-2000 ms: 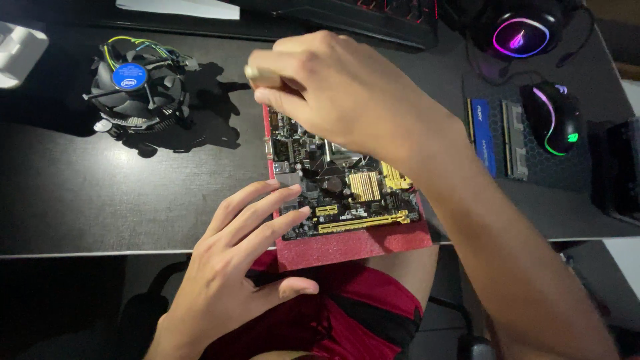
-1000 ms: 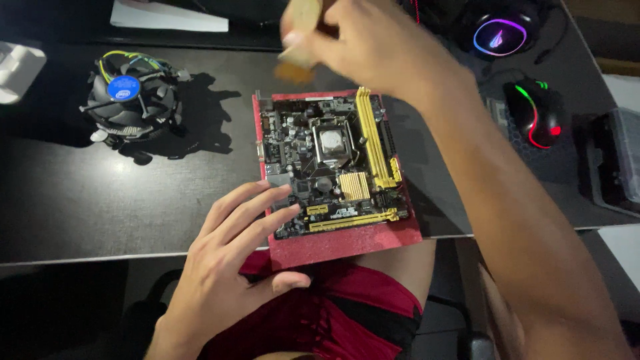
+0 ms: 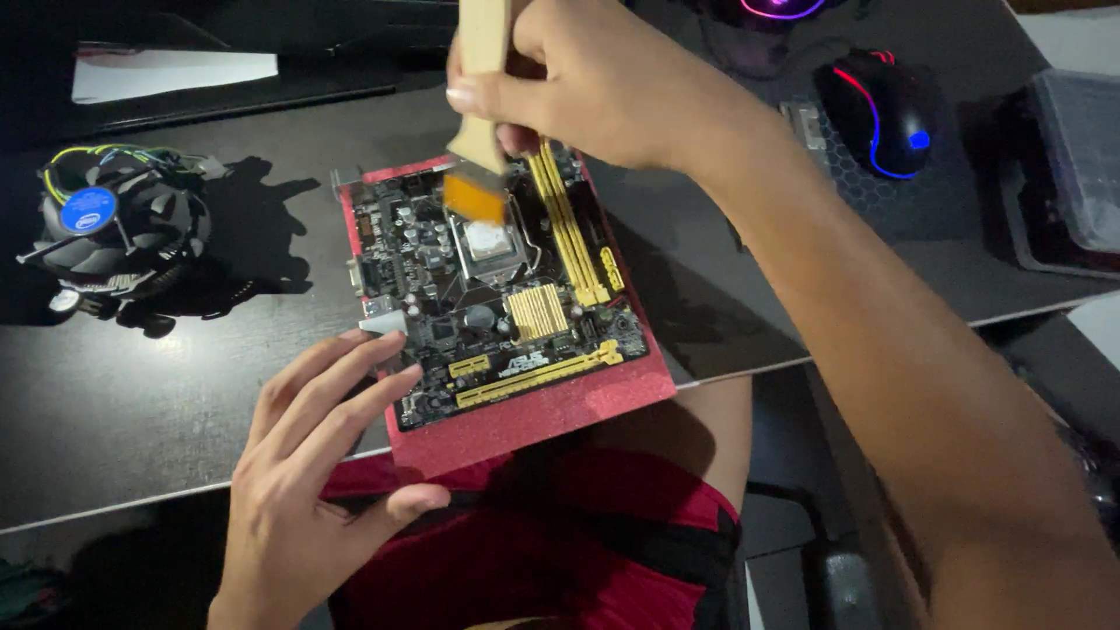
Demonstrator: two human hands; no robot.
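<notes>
An ASUS motherboard (image 3: 437, 324) lies on a red foam sheet (image 3: 560, 424) at the table's front edge. My right hand (image 3: 560, 83) grips the pale wooden handle of a flat brush (image 3: 479, 131); its orange-brown bristles, slightly blurred, are over the upper side of the CPU socket. The processor (image 3: 488, 241) sits in that socket with whitish-grey residue on top. Fingertips of my left hand (image 3: 324, 446) rest at the board's lower left, by the metal port housings, with the thumb apart and nothing held. Right of the socket stand yellow memory slots (image 3: 569, 232); below it is a gold heatsink (image 3: 537, 313).
An Intel CPU cooler (image 3: 122, 223) with coloured wires stands on the table at left. A lit black mouse (image 3: 884, 114) sits on a hexagon-patterned pad at right, beside a clear plastic box (image 3: 1081, 157). At the upper left, a white sheet (image 3: 175, 74) lies on a dark object.
The brush in my right hand has come down from above the board's top edge to the CPU socket. My left hand stays at the board's lower left.
</notes>
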